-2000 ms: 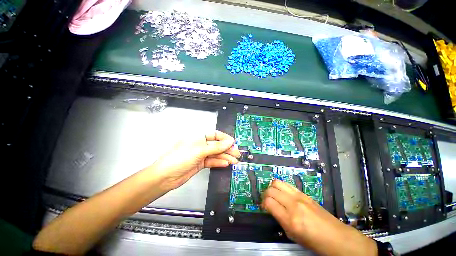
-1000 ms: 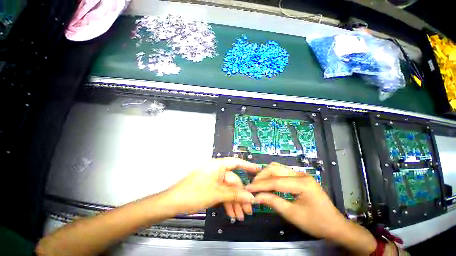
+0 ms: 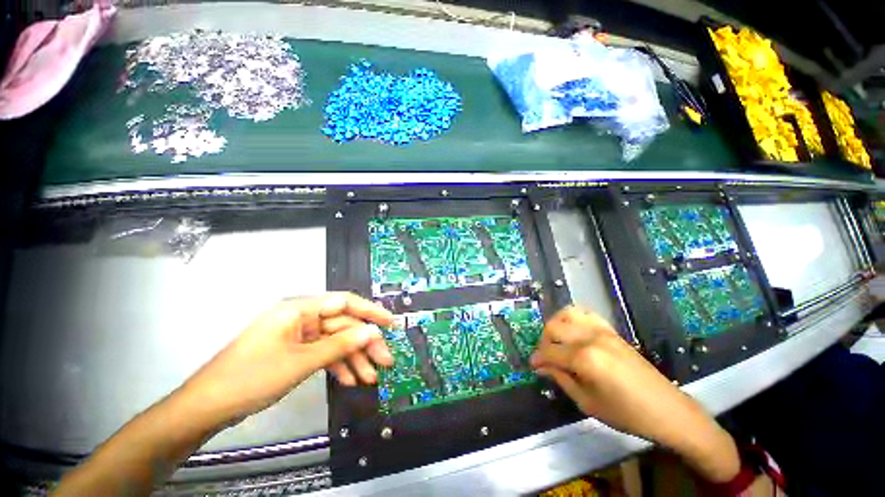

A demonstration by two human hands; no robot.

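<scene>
Green circuit boards (image 3: 456, 354) sit in a black carrier frame (image 3: 359, 427) on the conveyor. My left hand (image 3: 315, 340) is at the frame's left side, fingers curled and apart, over the lower board's left edge; whether it holds a small part cannot be told. My right hand (image 3: 577, 354) is at the lower board's right edge, thumb and fingertips pinched together; anything between them is too small to see. A red band (image 3: 745, 478) is on my right wrist.
Behind the rail lie a white component pile (image 3: 228, 73), a blue component pile (image 3: 388, 105) and a plastic bag (image 3: 573, 82). Yellow components (image 3: 767, 92) are in black bins at the right. A second carrier (image 3: 767, 315) with green boards is right of mine. Pink cloth (image 3: 49, 60) is far left.
My hands were together over the lower board and are now apart, one at each side of it. The view has shifted right, showing more yellow components and the conveyor's right part.
</scene>
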